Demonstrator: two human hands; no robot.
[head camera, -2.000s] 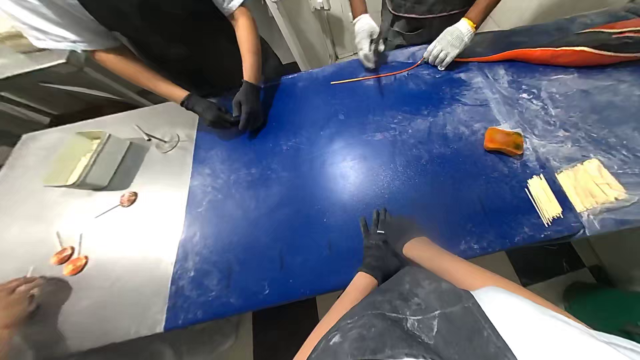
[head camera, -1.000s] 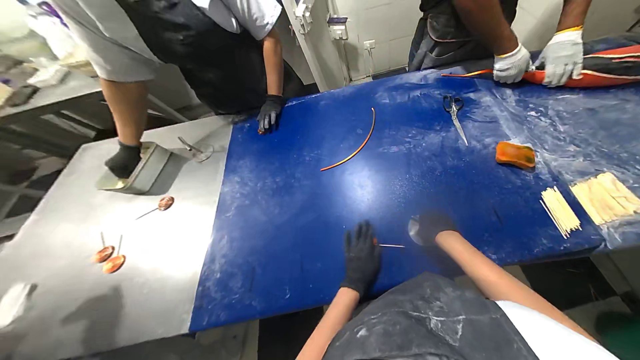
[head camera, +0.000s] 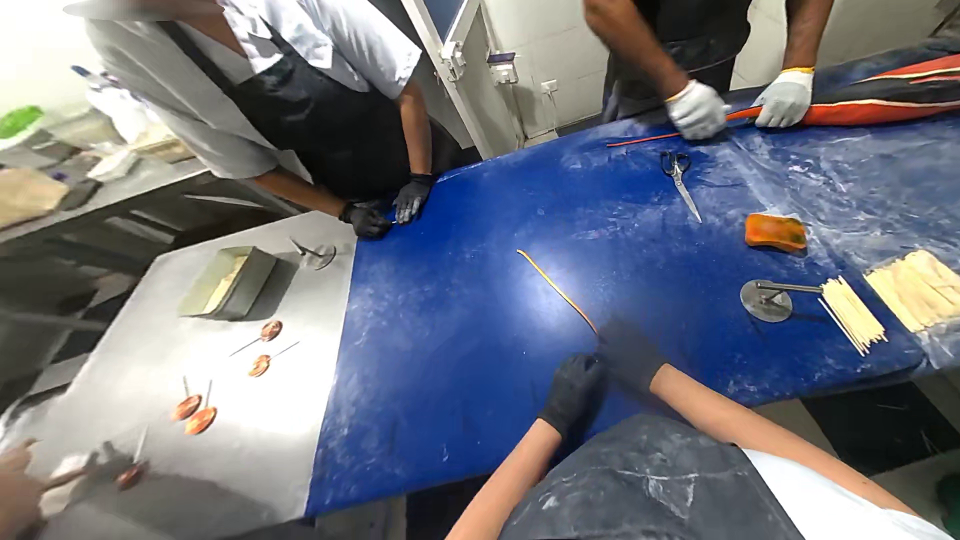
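My left hand (head camera: 576, 394), in a black glove, rests near the front edge of the blue work surface (head camera: 450, 345); whether it holds anything is hidden. My right hand (head camera: 630, 352), also gloved in black and blurred, is just right of it, at the lower end of a thin orange-yellow candy strand (head camera: 556, 289). The strand slants up and left across the blue surface. To the right lie a round metal disc with a handle (head camera: 766, 301), a bundle of pale sticks (head camera: 853, 315) and an orange block (head camera: 775, 232). Black-handled scissors (head camera: 681, 184) lie farther back.
Lollipops (head camera: 200, 421) and a metal box (head camera: 229, 283) sit on the steel table at left, with another metal disc (head camera: 319, 256). A co-worker's black-gloved hands are at the far left corner. Another's white-gloved hands hold a red-black candy mass (head camera: 885, 109). More pale sticks (head camera: 916, 289) lie right.
The strand that lay curved farther back now reaches my right hand. A metal disc now lies beside the sticks. The left co-worker's hand has left the metal box, and more lollipops are on the steel table.
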